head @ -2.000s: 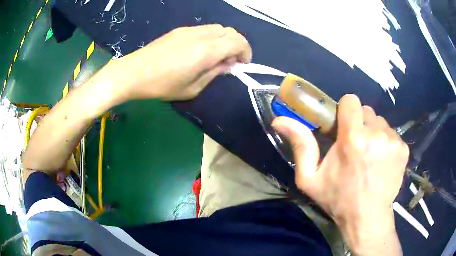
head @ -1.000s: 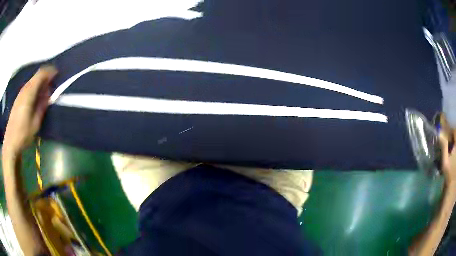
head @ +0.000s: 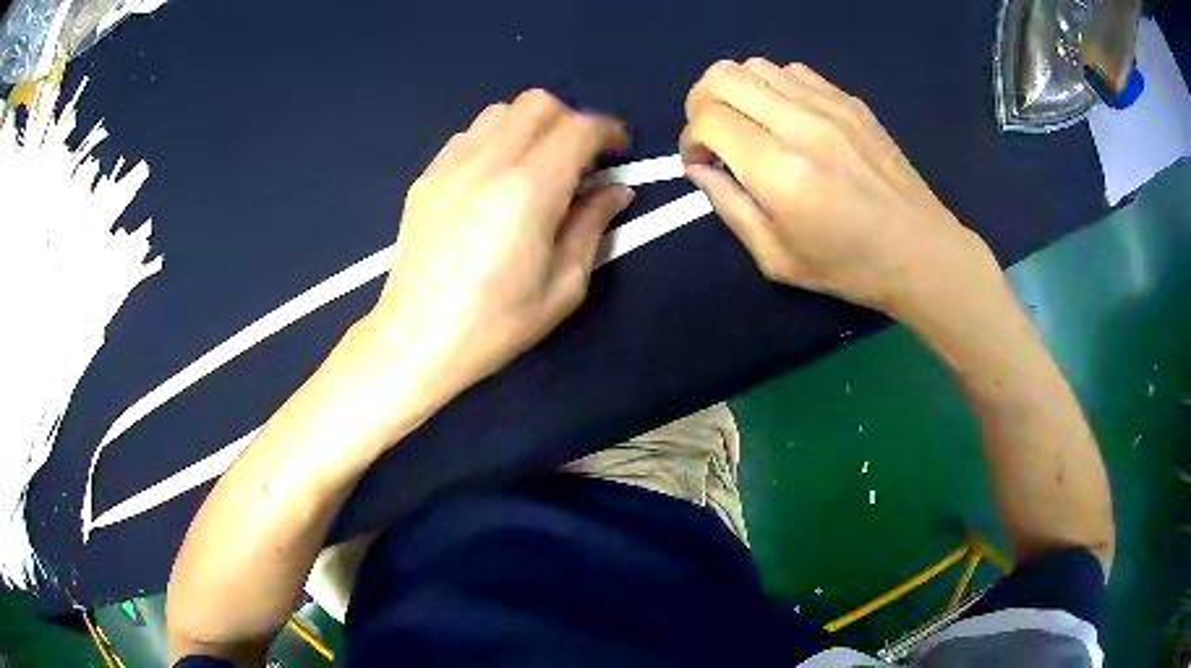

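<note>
A long white fabric strip [head: 294, 309] lies as a narrow loop on the dark pressing cloth, its bend at the lower left. My right hand [head: 797, 170] pinches the strip's upper line near its right end; the fingers hide that end. My left hand [head: 503, 222] lies across both lines. Its thumb and blurred forefinger are apart, below and above the upper line. The steam iron [head: 1049, 65] is parked at the upper right, touched by neither hand.
A broad pile of white strips [head: 52, 300] with ragged ends lies at the left edge. Crinkled clear plastic [head: 33, 37] is at the top left. A pale sheet [head: 1149, 131] lies by the iron. The table's front edge runs diagonally above the green floor [head: 849, 431].
My right hand has let go of the iron and come to the strip. My left hand has moved from the loop's bend towards the right end. The view has turned.
</note>
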